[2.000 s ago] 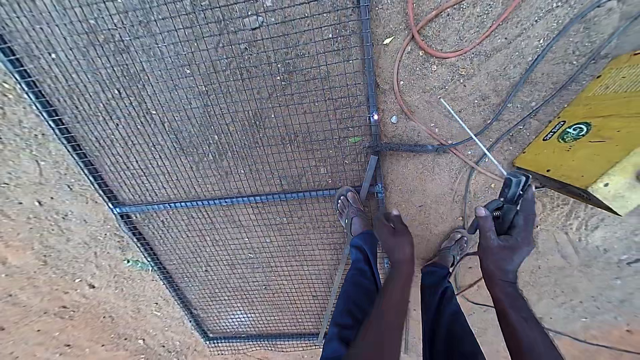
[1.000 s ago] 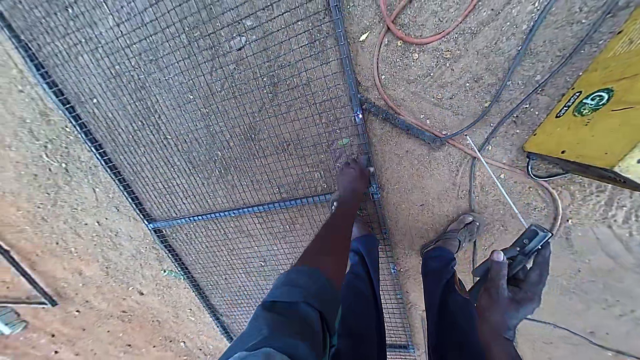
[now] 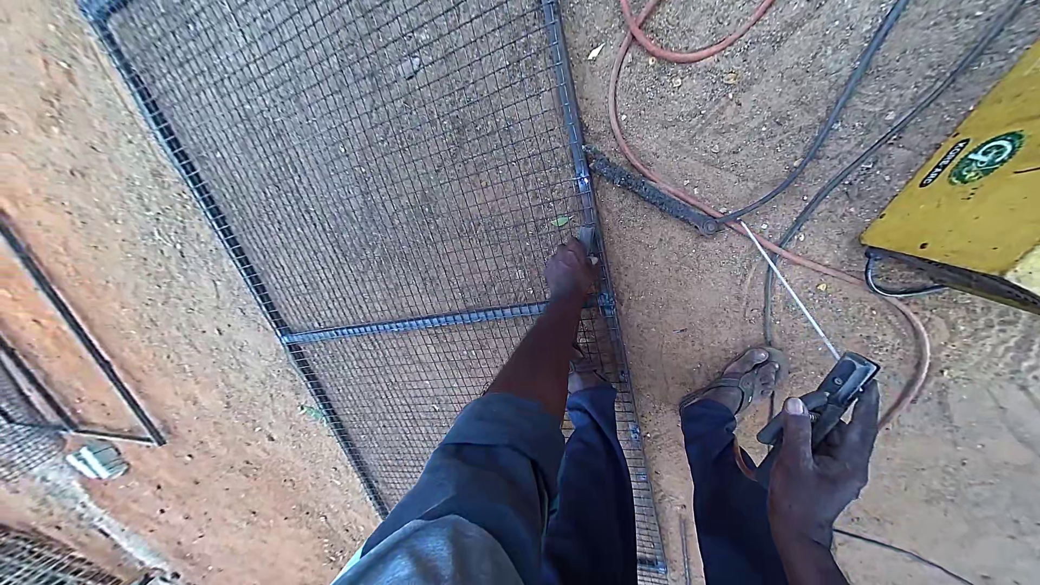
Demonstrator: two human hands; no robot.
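A metal frame with wire mesh [image 3: 422, 203] lies on the ground, with a crossbar [image 3: 422, 322] running across it. My left hand [image 3: 571, 268] is at the frame's right side bar, above the crossbar joint, its fingers closed around a short flat metal piece [image 3: 588, 237] that lies against the bar. What the piece is cannot be told. My right hand [image 3: 821, 463] holds a welding electrode holder [image 3: 837, 398], with a pale welding electrode [image 3: 788, 288] clamped in it and pointing up and left. A small bright spot shows on the side bar above my left hand.
A dark, rough-coated bar with a cable [image 3: 650, 195] lies against the frame's right side. Red hose [image 3: 691, 55] and dark cables cross the ground. A yellow welding machine [image 3: 967, 187] stands at right. Another metal frame [image 3: 77, 329] lies at far left. My sandaled feet are near the side bar.
My left hand has moved from beside my leg up to the frame's side bar. The right hand still holds the electrode holder. The view has shifted somewhat.
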